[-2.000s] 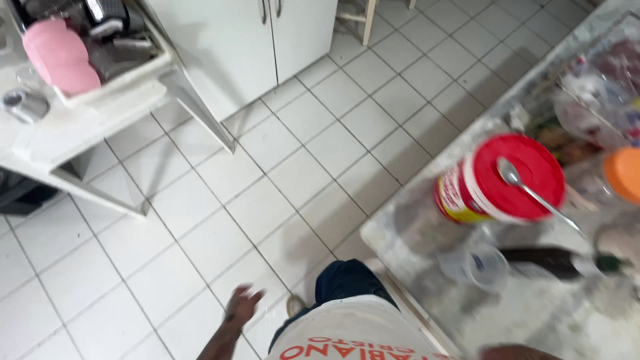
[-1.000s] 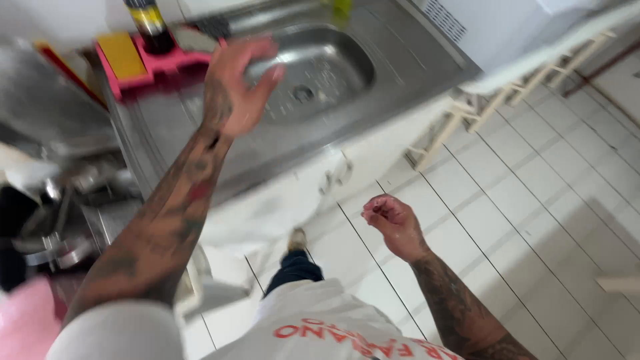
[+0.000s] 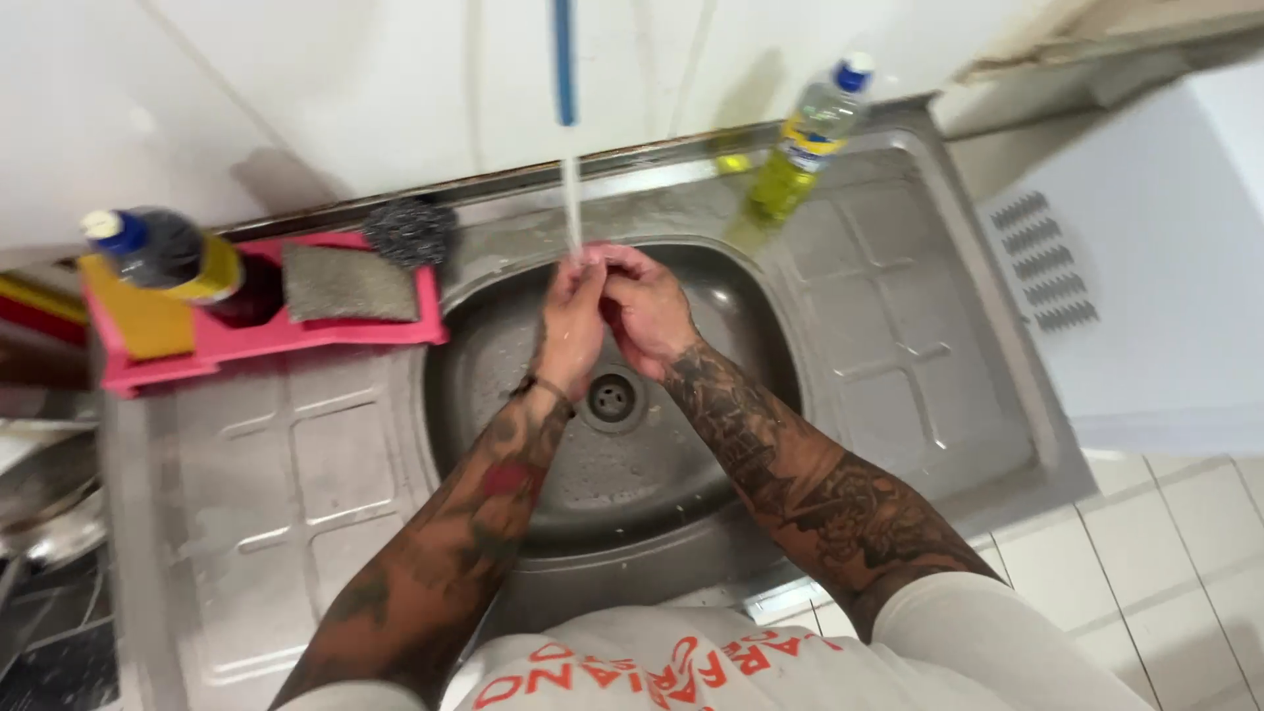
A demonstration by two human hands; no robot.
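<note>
Water [image 3: 572,202] runs in a thin stream from a blue pipe [image 3: 564,64] onto my fingertips. My left hand [image 3: 573,321] and my right hand [image 3: 647,311] touch each other at the fingers, over the bowl of a stainless steel sink [image 3: 612,494]. Neither hand shows an object in it, though the fingers partly hide one another. The round drain [image 3: 612,397] lies just below my hands, and water drops dot the bowl.
A pink rack [image 3: 296,336] on the left holds a dark bottle [image 3: 163,252], a yellow sponge [image 3: 148,311] and a grey scouring pad [image 3: 351,283], with a steel wool scrubber [image 3: 410,232] at its corner. Behind right stands a bottle of yellow-green liquid [image 3: 798,148]; a white appliance [image 3: 1155,267] is beside the sink.
My hands, apart a second ago, have come together over the bowl under running water. The view has swung from the tiled floor to the sink.
</note>
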